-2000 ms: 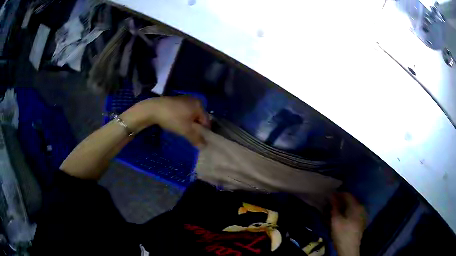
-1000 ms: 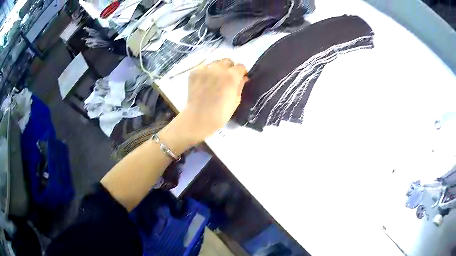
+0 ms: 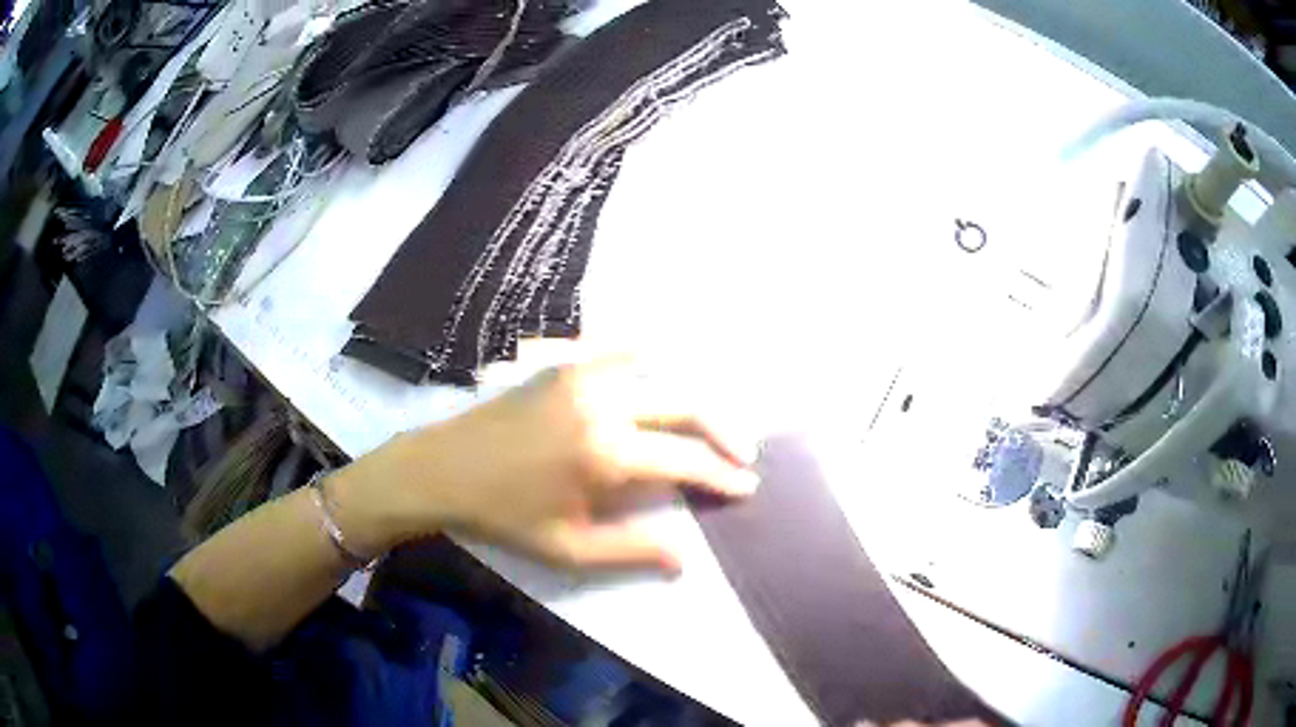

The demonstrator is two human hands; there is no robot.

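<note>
A dark brown curved fabric piece (image 3: pixel 839 604) lies on the white table left of the machine's needle area and runs down to the bottom edge. My left hand (image 3: pixel 569 469) is over its upper end, slightly blurred, thumb and index finger apart, the index fingertip touching the piece. Only a sliver of my right hand (image 3: pixel 927 723) shows at the bottom edge, by the piece's lower end; its fingers are cut off. A fanned stack of brown pieces (image 3: pixel 526 199) with pale edges lies beyond my left hand.
The white machine head (image 3: pixel 1137 313) stands at right. Red-handled scissors (image 3: pixel 1201 668) lie at lower right. A crumpled brown heap (image 3: pixel 412 78) and pale scraps (image 3: pixel 235 142) are at upper left. The front edge of the white table (image 3: pixel 270 362) runs diagonally under my left forearm.
The view has swung towards the machine. My left hand has moved from the stack's near end to a single piece on the table. A sliver of my right hand now shows at the bottom.
</note>
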